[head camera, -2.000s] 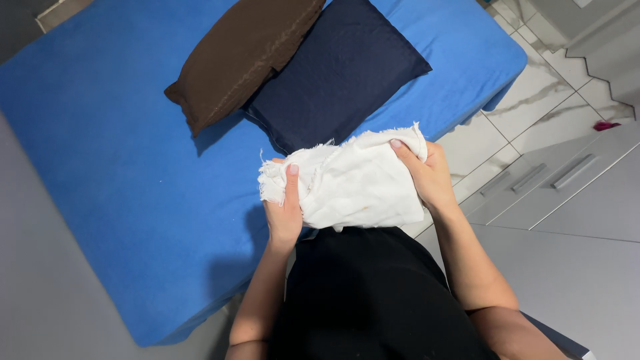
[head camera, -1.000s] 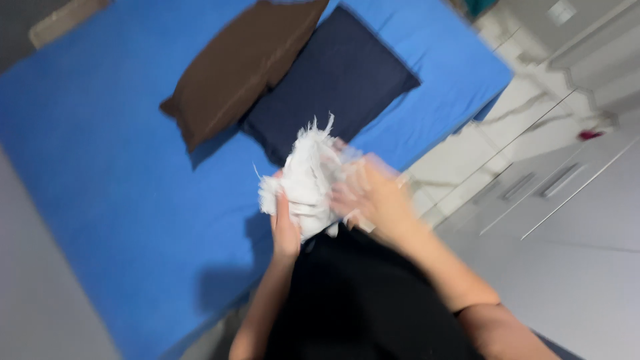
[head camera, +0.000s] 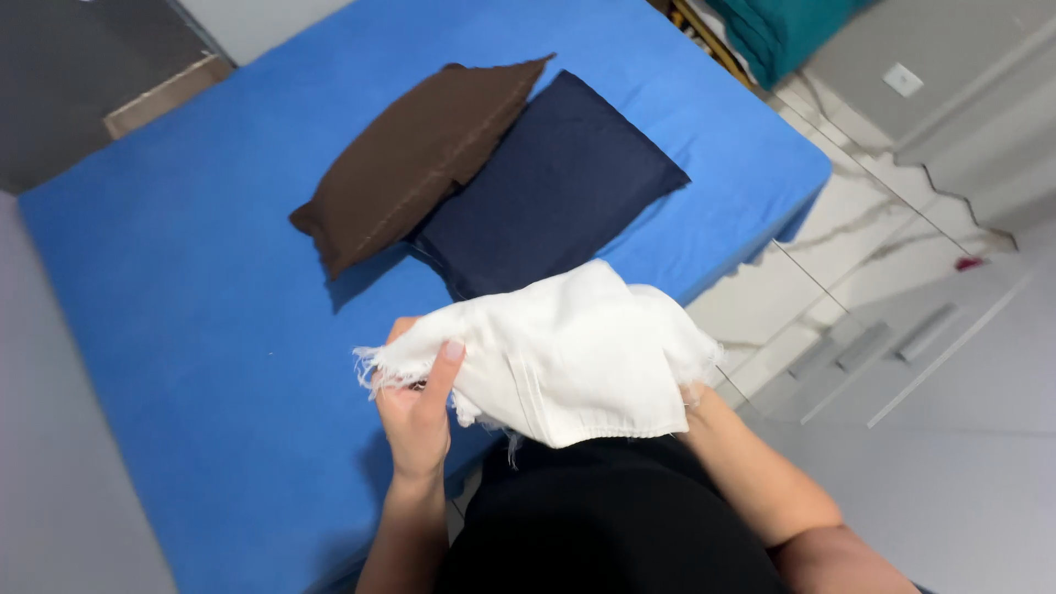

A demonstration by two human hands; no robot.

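A white cloth garment with frayed edges [head camera: 577,355] spans the space between my hands, just in front of my black clothing. My left hand [head camera: 421,396] grips its left end, thumb on top, with loose threads hanging beside the fingers. My right hand [head camera: 693,396] is mostly hidden behind or under the right part of the cloth, so its fingers cannot be made out. Beyond the cloth, a dark blue pillow [head camera: 549,194] lies on the bed, its near corner partly covered from view by the cloth. A brown pillow [head camera: 421,157] lies against its left side.
The bed has a blue fitted sheet [head camera: 206,272]. Grey drawers with handles [head camera: 924,330] stand at the right, beside a marbled tile floor [head camera: 784,289]. Teal fabric [head camera: 784,33] hangs at the top right, near a wall outlet [head camera: 902,80]. A wall runs along the left.
The white cloth, bunched up one second ago, is now spread wider with a smooth face showing. My right hand has gone from in front of the cloth to behind or under it.
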